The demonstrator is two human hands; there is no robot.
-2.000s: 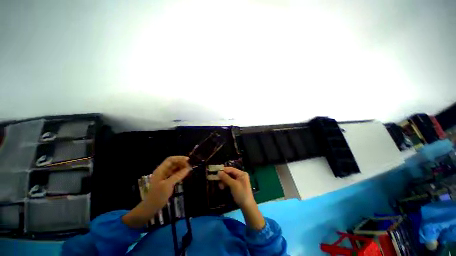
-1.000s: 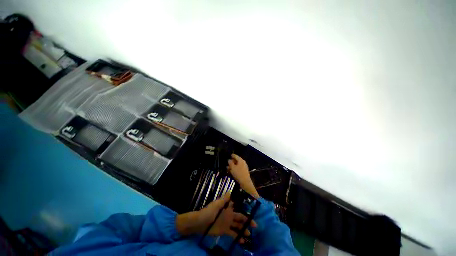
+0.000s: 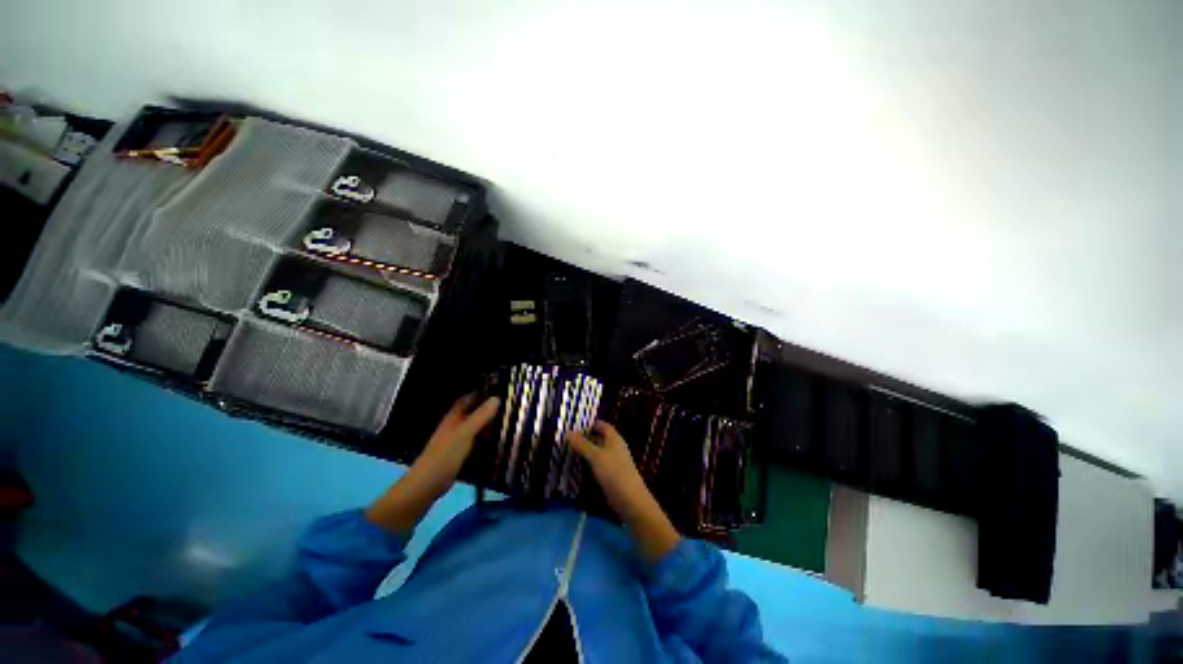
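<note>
A row of phone frames [image 3: 548, 428] stands on edge in front of me, their edges showing as silver-white strips. My left hand [image 3: 454, 441] is at the row's left end and my right hand [image 3: 607, 457] is at its right side, fingers on the strips. Together they hold the row between them. A single dark frame [image 3: 567, 320] lies behind the row, with a small tan-grey piece [image 3: 523, 311] to its left. Another frame [image 3: 684, 354] lies tilted to the right. More frames [image 3: 724, 475] stand on edge right of my right hand.
At the left is a compartment tray [image 3: 311, 402] with grey-white ribbed foam and pale curled pieces in several pockets. At the right are black component trays [image 3: 882, 435], a green surface [image 3: 794, 523] and a white surface [image 3: 915, 551]. Blue floor [image 3: 247, 474] shows along the near side.
The view has swung left and then partly back. The dark frame and tan-grey piece, held two seconds ago, now lie down. My hands have come to either side of the row of frames.
</note>
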